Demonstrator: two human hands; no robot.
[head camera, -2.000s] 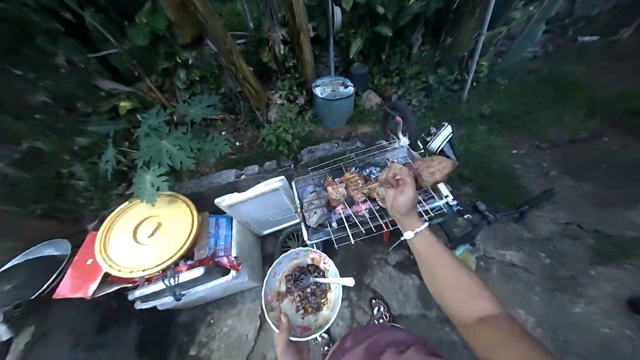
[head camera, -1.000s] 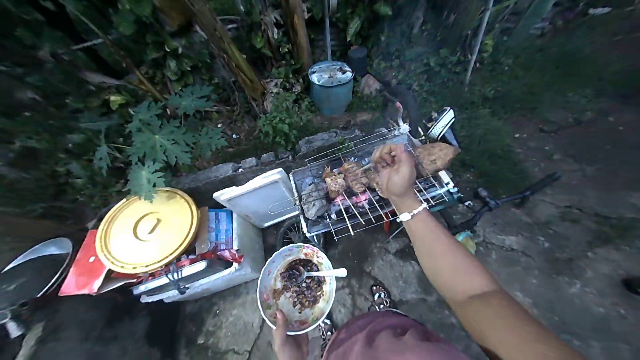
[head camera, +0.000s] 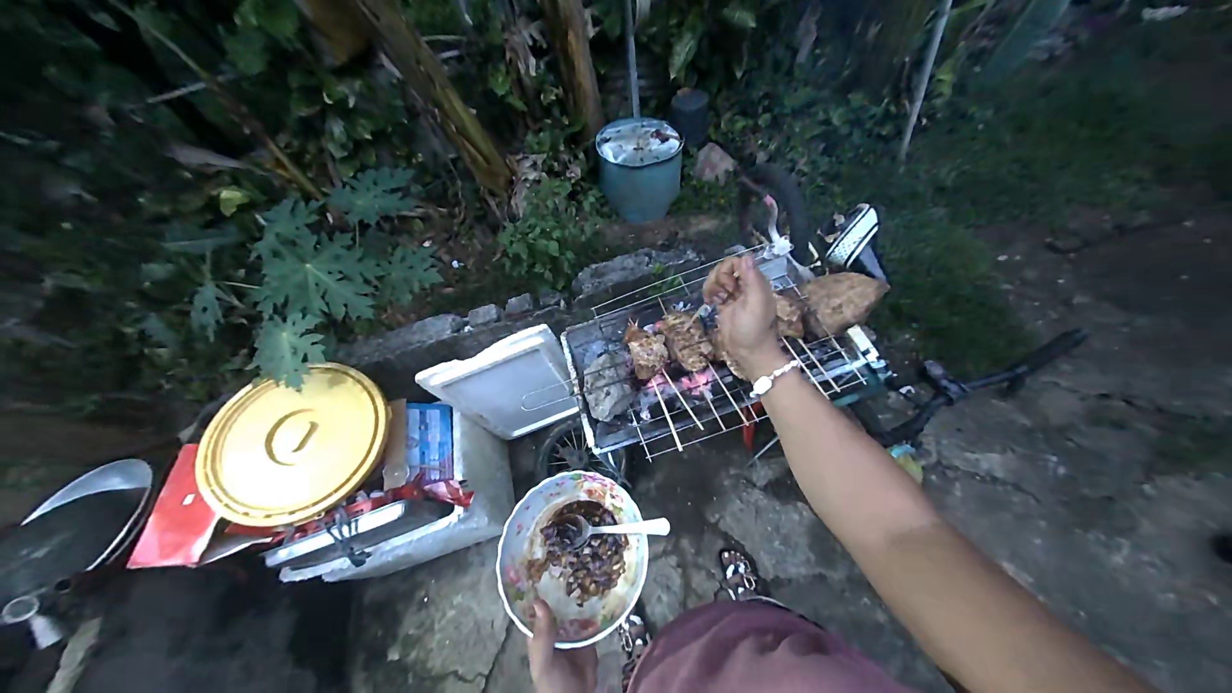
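Observation:
My left hand (head camera: 558, 650) grips the rim of a floral bowl (head camera: 526, 500), thumb inside the edge. The bowl holds a dark, chunky sauce (head camera: 589, 568) and a white spoon (head camera: 630, 527). Above the wire grill rack (head camera: 664, 438), my right hand (head camera: 741, 303) has its fingers bent close together; whether it pinches something small is unclear. Skewered meat pieces (head camera: 647, 354) lie on the rack over glowing coals, their sticks pointing toward me. Part of the meat is hidden behind my right hand and wrist. A large flat brown piece (head camera: 845, 300) lies at the rack's right end.
A foam box (head camera: 491, 472) stands left of the grill, its white lid (head camera: 500, 380) leaning beside it. On the box's left lies a round gold lid (head camera: 294, 445). A black pan (head camera: 77, 539) is farther left. Behind the grill are low stones (head camera: 630, 271) and a blue-green bucket (head camera: 640, 178).
My right hand has moved left along the grill from near the large flat piece, then a little farther back. My left hand still holds the bowl.

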